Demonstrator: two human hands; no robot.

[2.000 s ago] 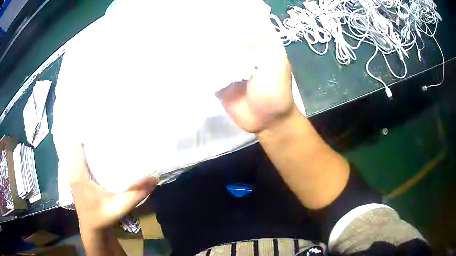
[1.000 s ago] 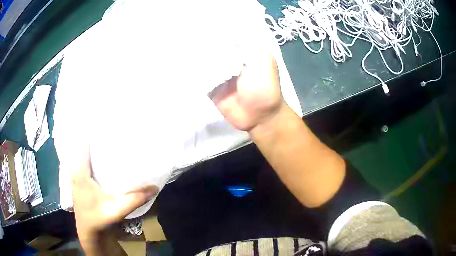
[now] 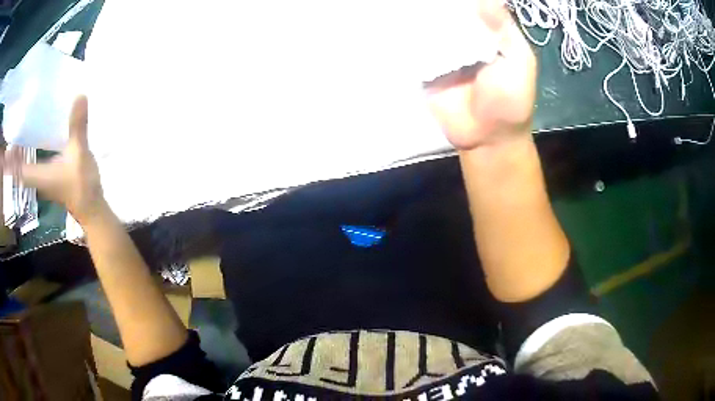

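Observation:
A large overexposed white sheet stack (image 3: 259, 102) covers the bench in front of me. My left hand (image 3: 59, 168) is past its left edge, thumb and fingers spread, with the fingers blurred. A thin whitish sheet or bag (image 3: 35, 98) lies just beyond that hand; no grip on it shows. My right hand (image 3: 490, 98) rests at the stack's right edge with its fingers curled. Glare washes out its fingertips, so I cannot tell whether it holds anything.
A loose pile of white cables (image 3: 619, 35) lies at the back right of the green bench (image 3: 568, 102), two plug ends hanging near the edge. Narrow white striped cards (image 3: 22, 207) stand at far left. Open brown cartons (image 3: 47, 345) sit below the bench at left.
My left hand has moved from the stack's front left corner up and left, and its fingers have spread. The whitish sheet or bag now lies at far left. The head view has shifted.

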